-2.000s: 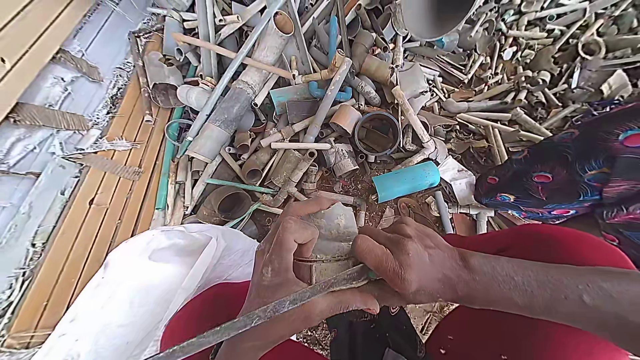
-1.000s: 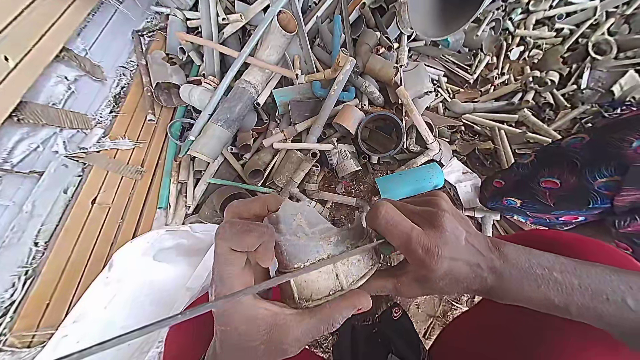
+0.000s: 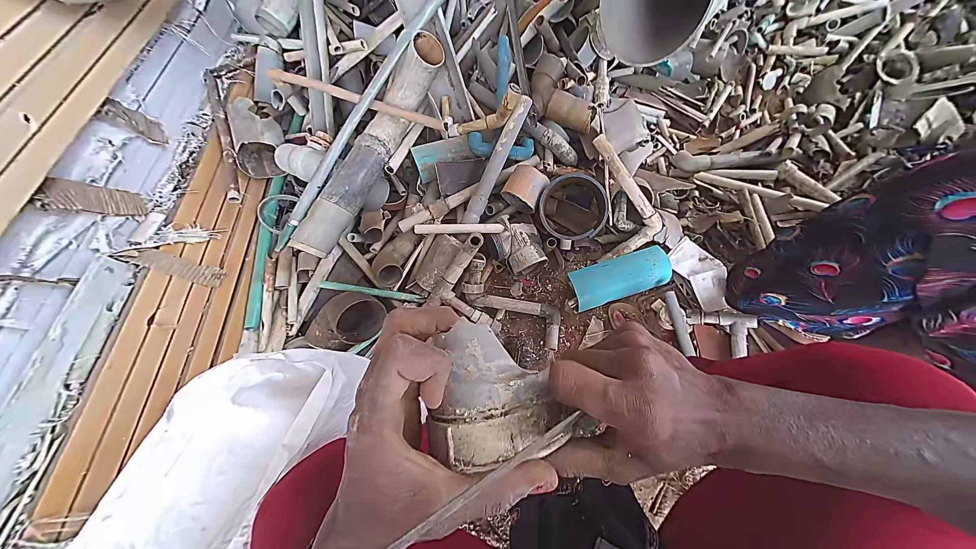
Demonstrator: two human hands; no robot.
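Low in the head view, my left hand [image 3: 412, 427] grips a dirty grey plastic pipe fitting [image 3: 488, 404] from its left side, thumb underneath. The fitting has a ridged collar and a crusted, broken upper edge. My right hand [image 3: 633, 389] closes around one end of a long, thin grey strip or blade [image 3: 488, 484] at the fitting's right side. That strip runs down and left, across my left thumb, out of the bottom of the view. Its exact kind cannot be told. The fingers of my right hand also touch the fitting.
A heap of plastic pipes and fittings [image 3: 366, 152] lies ahead, with a turquoise pipe piece [image 3: 619, 277] near my right hand. A white sack [image 3: 229, 435] is at my left, beside tan ribbed panels [image 3: 168, 313]. Dark patterned cloth [image 3: 854, 267] lies at the right.
The fitting has turned and shifted between my hands, its collar tilting and then levelling. The strip's angle has changed too, lying flatter one second ago and steeper now.
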